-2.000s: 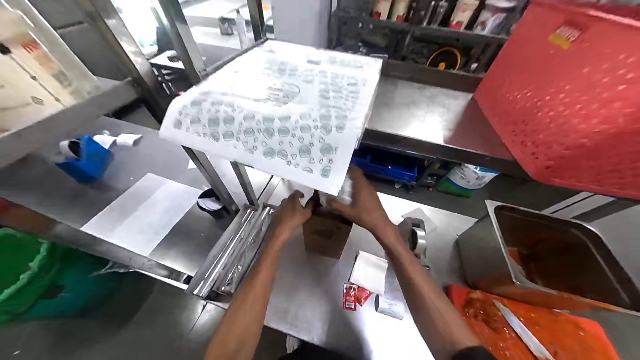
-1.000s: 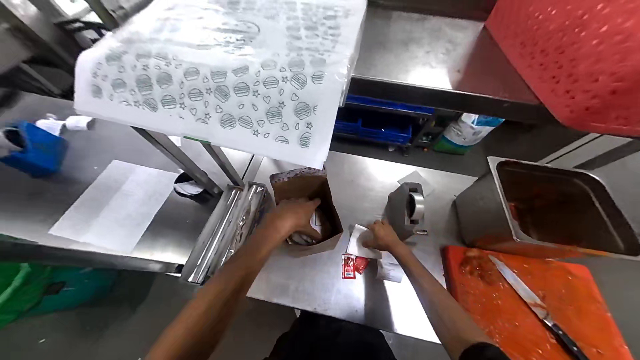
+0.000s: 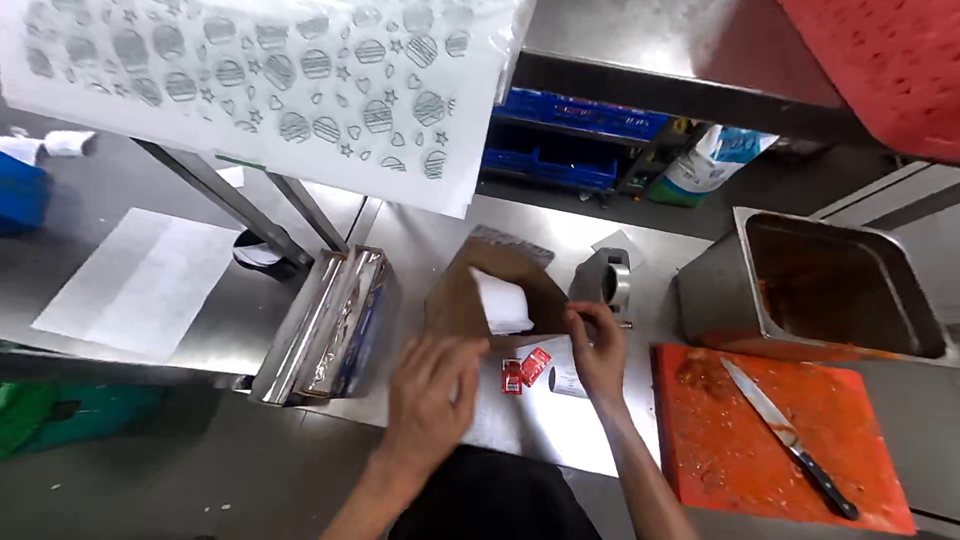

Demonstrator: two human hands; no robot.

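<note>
A brown paper bag point(image 3: 457, 300) stands with its mouth up on the steel counter, a white container point(image 3: 502, 301) inside it. At the bag's right edge my right hand point(image 3: 598, 345) pinches the rim between thumb and fingers. My left hand point(image 3: 436, 390) is at the near left side of the bag, fingers apart, holding nothing visible. Two red sachets point(image 3: 523, 370) lie on the counter between my hands, near a small printed paper roll or slip point(image 3: 568, 381). Behind my right hand stands a grey tape dispenser or similar device point(image 3: 606, 277).
On the right, a kitchen knife point(image 3: 787, 435) lies on a sauce-covered red cutting board point(image 3: 690, 450), below a deep steel pan point(image 3: 712, 292). Boxes of foil and film rolls point(image 3: 330, 322) stand left of the bag. Printed paper sheets point(image 3: 300, 75) overhang the counter from a raised shelf.
My left hand has come out of the bag to its near left side. My right hand has moved from the small items on the counter to the bag's rim. The white container now shows inside.
</note>
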